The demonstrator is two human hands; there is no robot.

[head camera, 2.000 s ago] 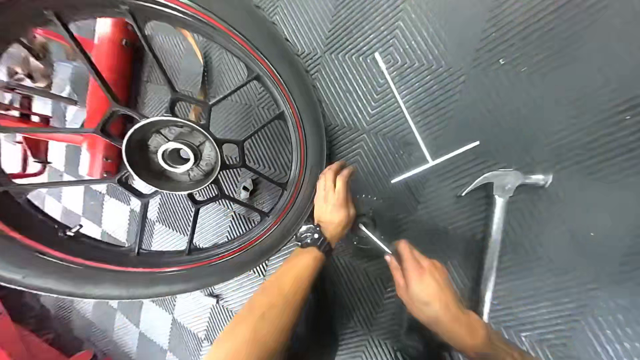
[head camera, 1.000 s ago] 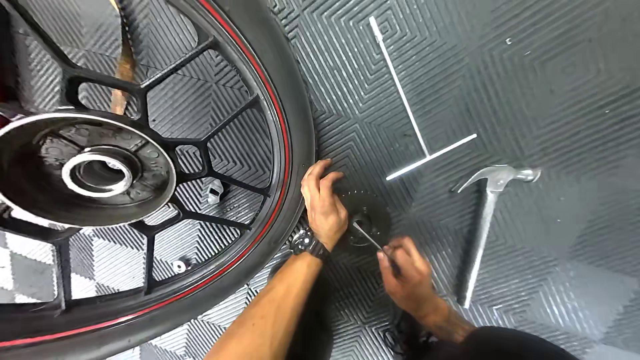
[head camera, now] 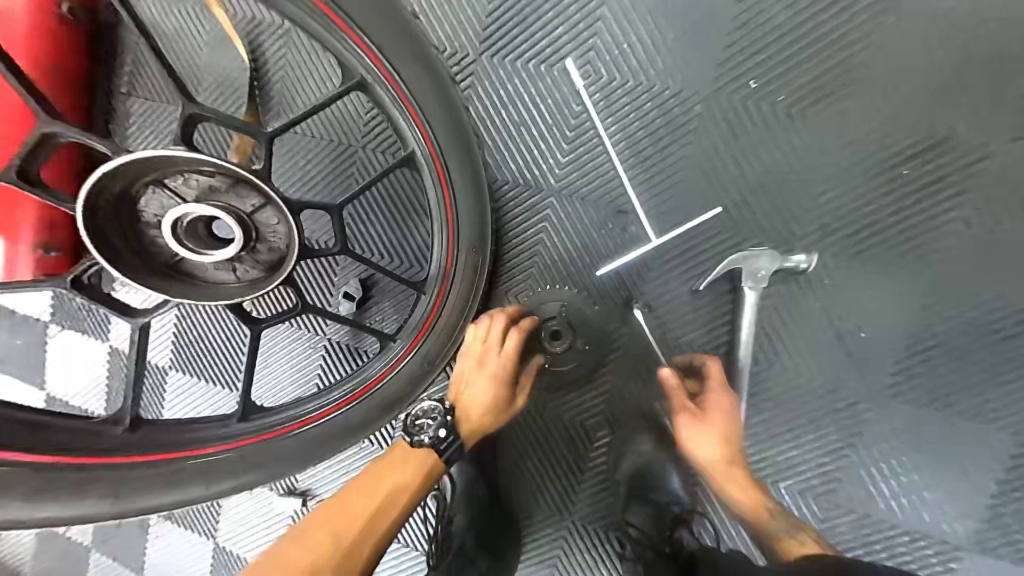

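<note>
My left hand (head camera: 494, 368), with a black watch on the wrist, rests its fingers at the left edge of a dark toothed sprocket (head camera: 588, 332) that lies on the floor. A round hub with a hole shows at the sprocket's middle. To the right of it, my right hand (head camera: 704, 412) holds a thin metal tool, perhaps a screwdriver (head camera: 653, 336). Its tip points up and away, apart from the sprocket; its handle is hidden in the fingers. A wheel with a black tyre (head camera: 472, 200) and red rim stripe lies left of my left hand.
A claw hammer (head camera: 748, 328) lies just beyond my right hand. A metal T-shaped tool (head camera: 612, 152) lies above the sprocket. Through the spokes show a small metal part (head camera: 349, 297) and a strip (head camera: 232, 40). Red bodywork (head camera: 40, 104) is at far left; my dark shoes are below.
The thin tool, over the sprocket's middle a second ago, is now off to its right, still in my right hand. My left hand has stayed by the sprocket's left edge.
</note>
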